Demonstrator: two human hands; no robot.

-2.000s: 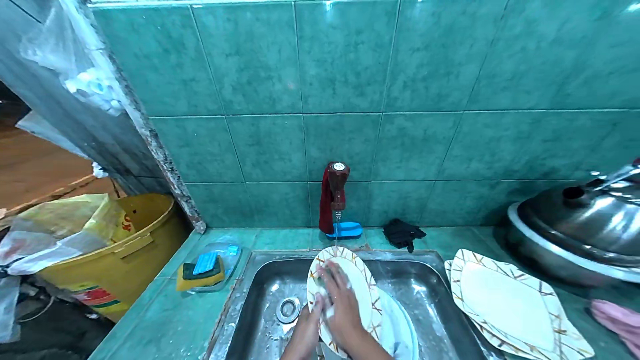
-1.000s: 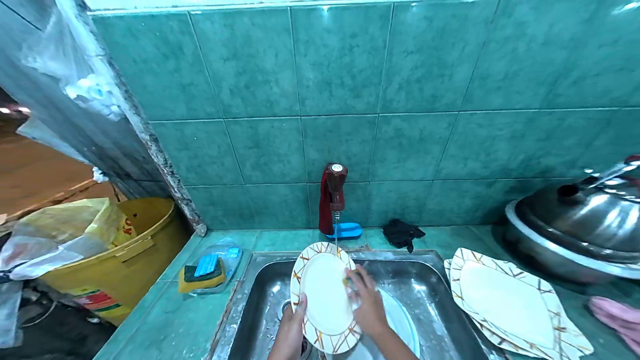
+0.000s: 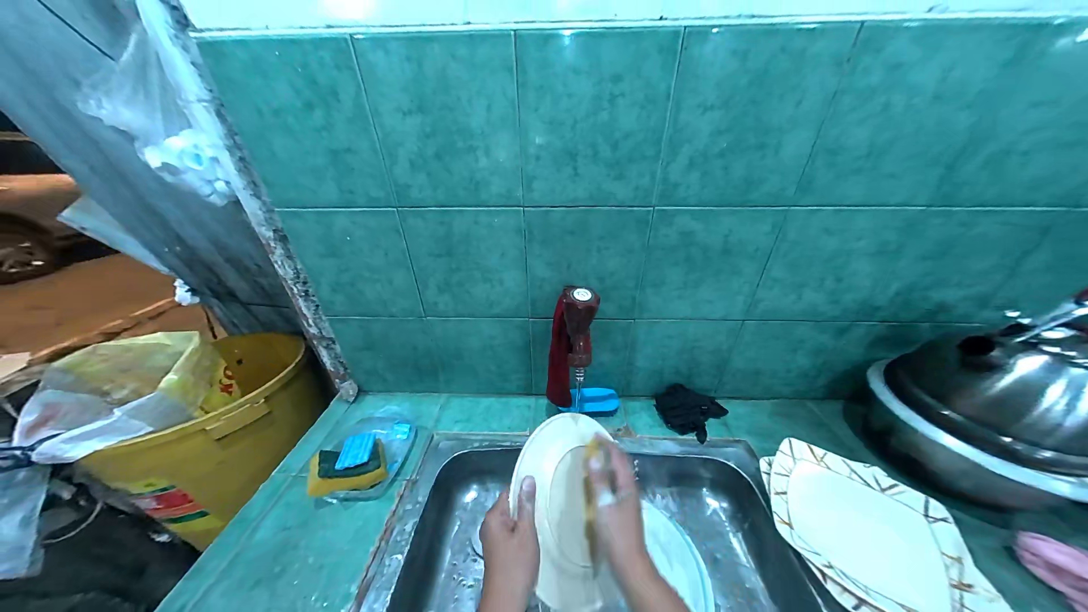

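An oval plate (image 3: 551,476) is held tilted over the metal sink (image 3: 463,484), its plain side toward me. My left hand (image 3: 510,544) grips its left edge, thumb on the surface. In my right hand (image 3: 620,510) is a yellowish sponge (image 3: 591,501), blurred, pressed against the plate. Just above the plate is the dark red faucet (image 3: 580,331), a thin stream of water below its spout. Another white plate (image 3: 680,552) lies in the sink, partly hidden behind my right hand.
Patterned plates (image 3: 875,527) are stacked right of the sink, near a large metal pot (image 3: 977,425) and a pink cloth (image 3: 1054,561). Behind the sink lie a blue dish (image 3: 595,401) and black cloth (image 3: 688,410). Sponges (image 3: 348,467) and a yellow bin (image 3: 255,425) are at left.
The plate has turned from its patterned side to its plain side. My left hand has shifted to its left edge, and the right hand rubs lower across it.
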